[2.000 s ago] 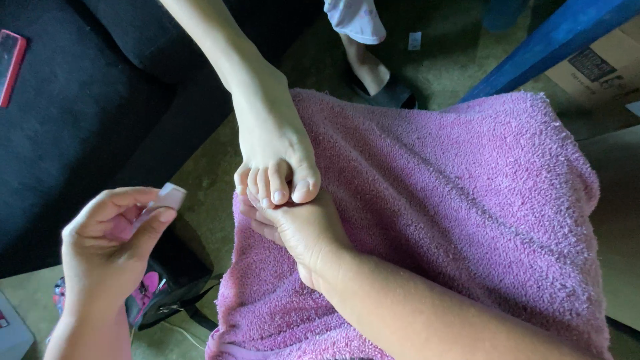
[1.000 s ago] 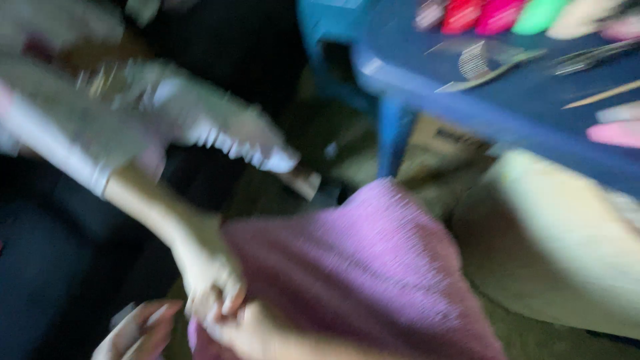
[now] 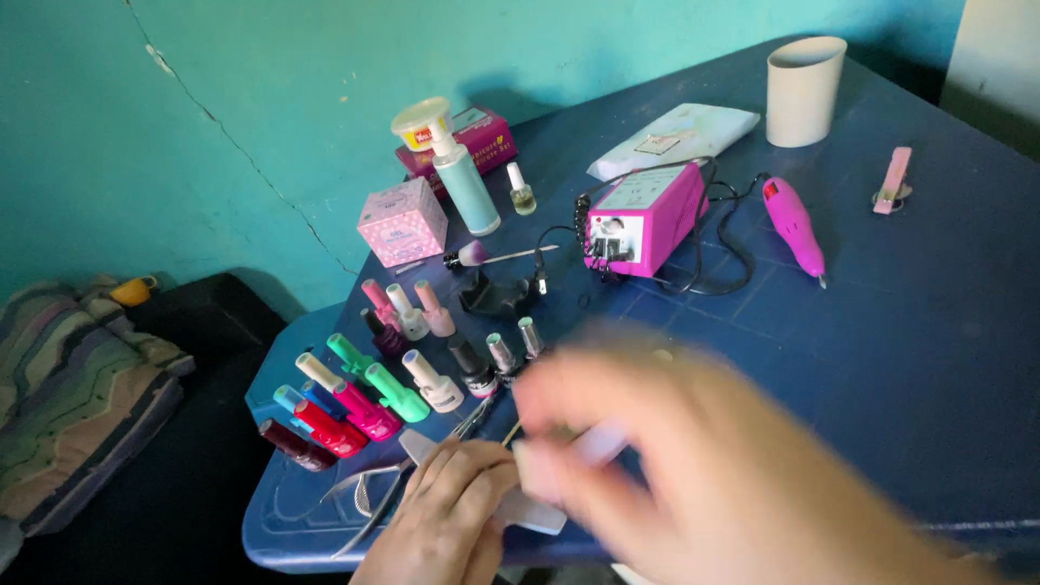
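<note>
At the near edge of the blue plastic table, my left hand (image 3: 451, 504) lies with bent fingers over a pale nail file (image 3: 532, 513), whose two ends show on either side of it. Whether its fingers grip the file is hidden. My right hand (image 3: 642, 447), blurred, is just to the right, with thumb and fingertips close to the left hand. A pale pinkish-white piece (image 3: 601, 443) shows between its thumb and fingers; held or lying behind, I cannot tell. Metal cuticle nippers (image 3: 366, 491) lie left of my left hand, near a thin wooden stick (image 3: 512, 435).
Several nail polish bottles (image 3: 329, 431) stand at the left of the blue table (image 3: 853, 390). Behind are a pink box (image 3: 404, 221), a pump bottle (image 3: 467, 191), a magenta electric nail drill unit (image 3: 646, 219) with its handpiece (image 3: 792, 223), and a white cup (image 3: 804, 93).
The view has swung from the foot and pink towel to the table. My right hand has let go of the foot; both hands are now over the table's near edge.
</note>
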